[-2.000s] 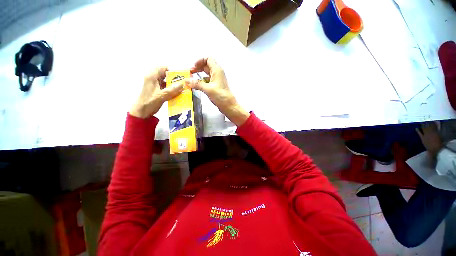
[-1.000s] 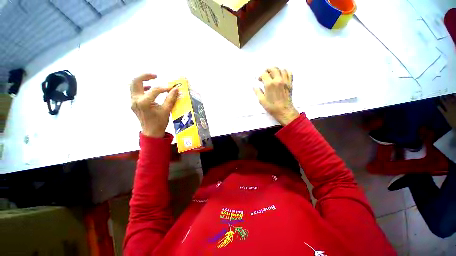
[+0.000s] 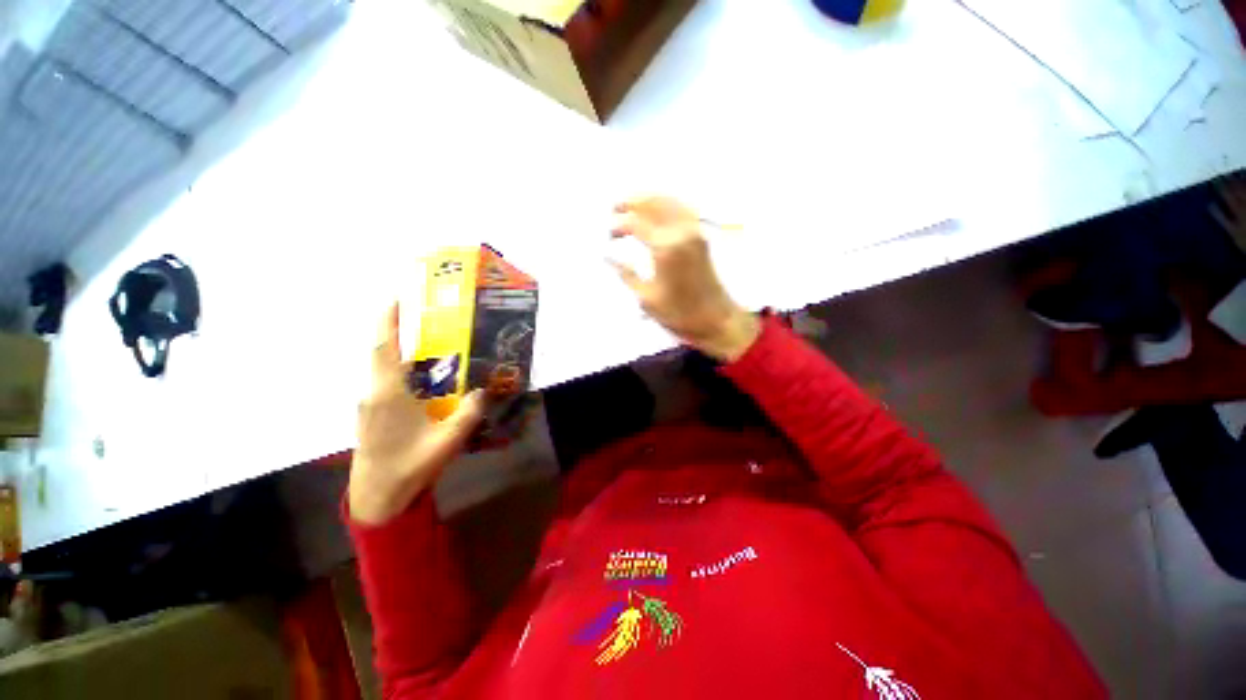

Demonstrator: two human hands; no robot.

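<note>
The orange and grey-black retail box [image 3: 478, 321] stands out near the table's front edge, tilted, with its orange face and dark printed side in view. My left hand [image 3: 410, 445] grips its lower end, with the thumb across the front and the fingers along the left side. My right hand [image 3: 679, 274] is over the table to the right of the box, not touching it. Its thumb and fingers are apart and curved, and I see nothing clear in them. A faint thin yellowish streak shows just beside its knuckles.
A brown carton [image 3: 540, 48] is at the back of the white table [image 3: 314, 205]. The blue and yellow tape dispenser [image 3: 861, 8] is cut off by the top edge. A black strap bundle [image 3: 155, 312] lies at the left. At the right, a seated person's leg [image 3: 1196, 458] shows beyond the table.
My left hand has moved from the box's top end to its lower end. The box has turned to show more of its dark side. My right hand let go of it, moved right, then came partly back.
</note>
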